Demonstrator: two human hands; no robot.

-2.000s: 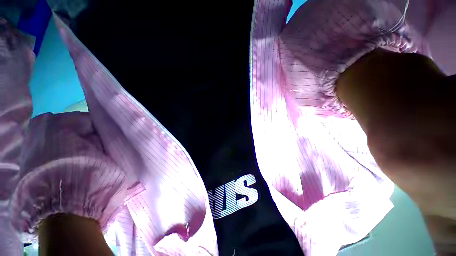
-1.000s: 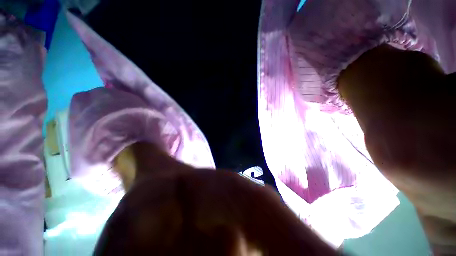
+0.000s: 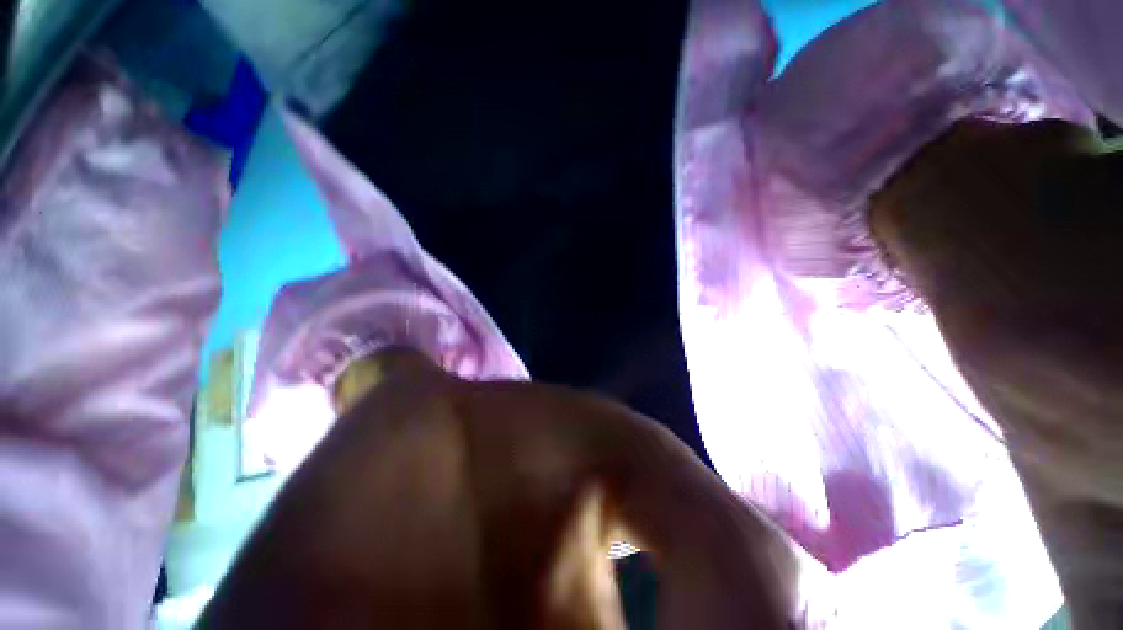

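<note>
My left hand (image 3: 493,492) is large, dark and blurred at the bottom middle, close to the camera. Its wrist comes out of a gathered pink cuff, and its fingers bend down past the bottom edge. Nothing in it can be made out. My right wrist and part of my right hand (image 3: 1022,332) fill the right side, very dark and cut off by the edge; the fingers are not visible. My open pink smock (image 3: 764,369) hangs over a black top (image 3: 542,222), with its lower right part overexposed. No workpiece shows.
A wrinkled pink garment (image 3: 99,369) fills the left edge. Between it and my left sleeve lie a bright blue surface (image 3: 277,259) and a pale object with a tan patch (image 3: 222,394). Dark blue (image 3: 232,113) and grey-green fabric-like shapes show at the top left.
My left hand has come into view over the lower middle, hiding most of the white lettering on the top. The scene has shifted right, and more of the pink garment shows at left.
</note>
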